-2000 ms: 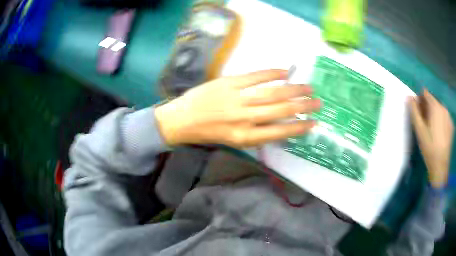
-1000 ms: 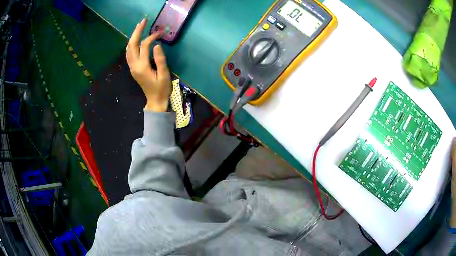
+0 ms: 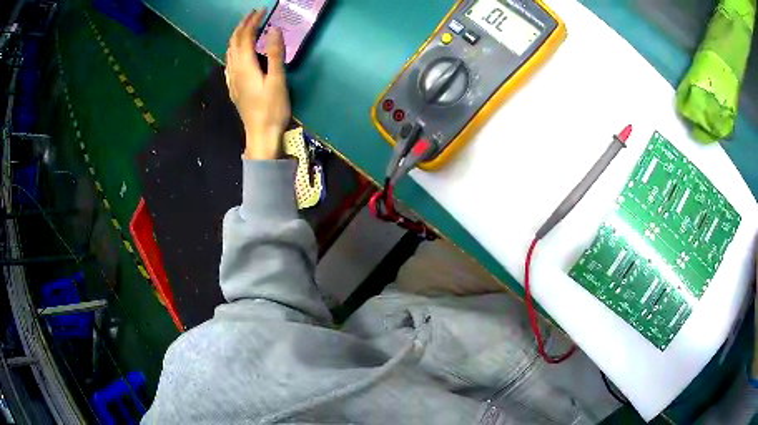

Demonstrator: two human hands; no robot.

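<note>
My left hand (image 3: 259, 87) is at the near end of the smartphone (image 3: 292, 25), which has a lit pinkish screen; its fingers are apart and touch or overlap the phone. My right hand is out of the picture. The green printed circuit board (image 3: 662, 241) lies on the white paper sheet (image 3: 490, 178), with glare across it. The red test probe (image 3: 584, 187) lies left of the board, red tip away from me. The digital multimeter (image 3: 470, 79), dark with a yellow-orange edge, reads OL.
A bright green wrapped bundle (image 3: 716, 83) is at the far right. A red lead (image 3: 529, 290) loops over the near table edge. A pale perforated piece (image 3: 306, 174) is below the table edge by my left wrist. The green floor has yellow marking lines.
My left hand has moved from over the paper, beside the board, to the phone. The red probe now lies uncovered on the paper. My right hand has left the picture at the right.
</note>
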